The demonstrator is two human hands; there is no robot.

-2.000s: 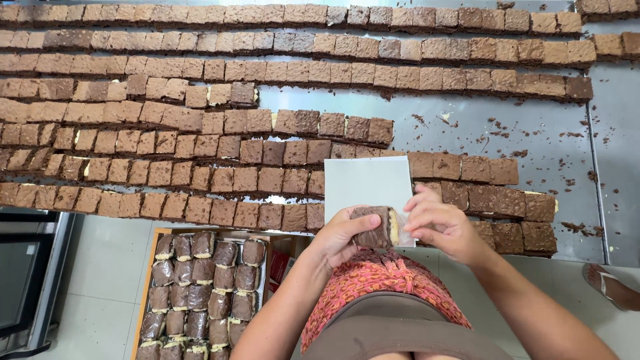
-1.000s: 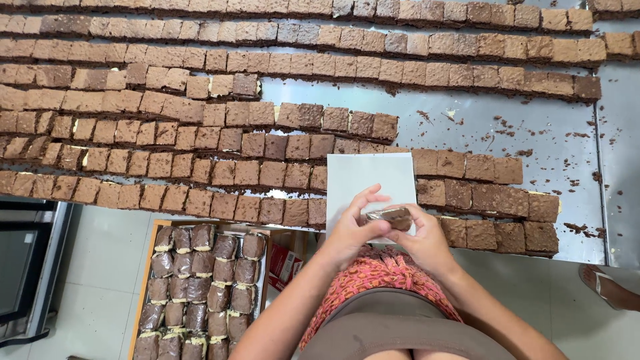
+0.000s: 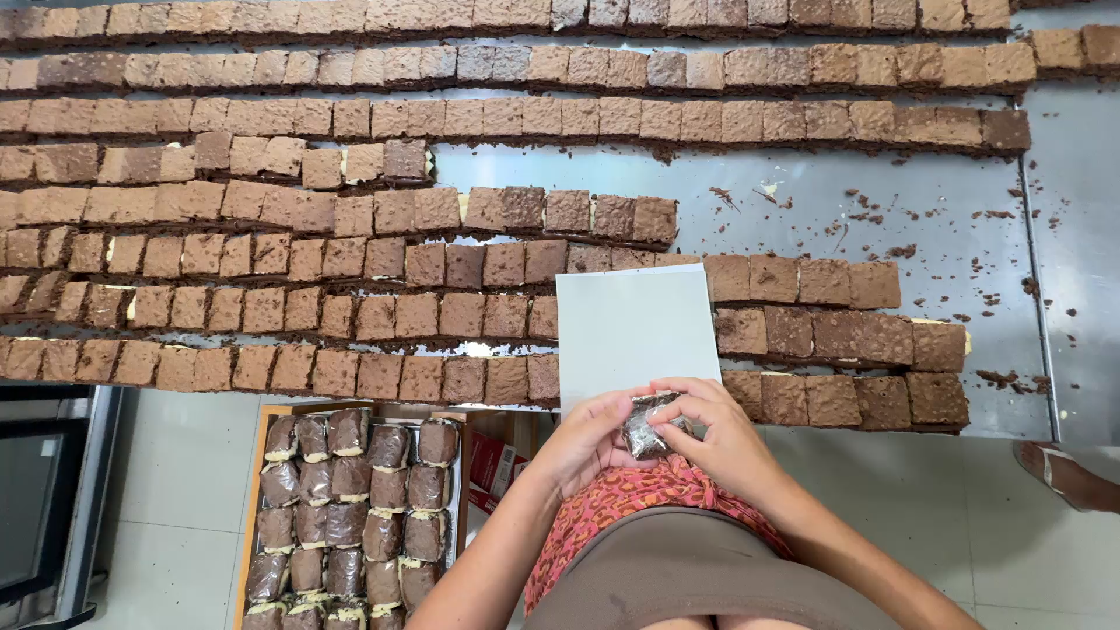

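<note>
A square chocolate cake piece in clear plastic film [image 3: 649, 430] is between my two hands, close to my waist. My left hand [image 3: 595, 442] grips its left side with thumb and fingers. My right hand [image 3: 713, 429] has its fingers over the top and right side. Just beyond my hands lies a stack of white square sheets [image 3: 637, 332], across rows of cut cake squares with a pale filling [image 3: 507, 315]. Left of my left arm, a wood-edged tray [image 3: 250, 525] holds several rows of wrapped cake pieces [image 3: 350, 477].
Long rows of cake squares [image 3: 525, 118] cover much of the metal table [image 3: 560, 171]. Crumbs [image 3: 866, 206] are scattered at its right. A red box [image 3: 490, 464] stands beside the tray. A dark appliance [image 3: 44, 490] is at lower left, and another person's foot in a sandal [image 3: 1072, 477] at right.
Two seconds ago the cake piece showed unwrapped parts and pale filling; now film covers it. My hands have turned it and moved slightly closer to my body.
</note>
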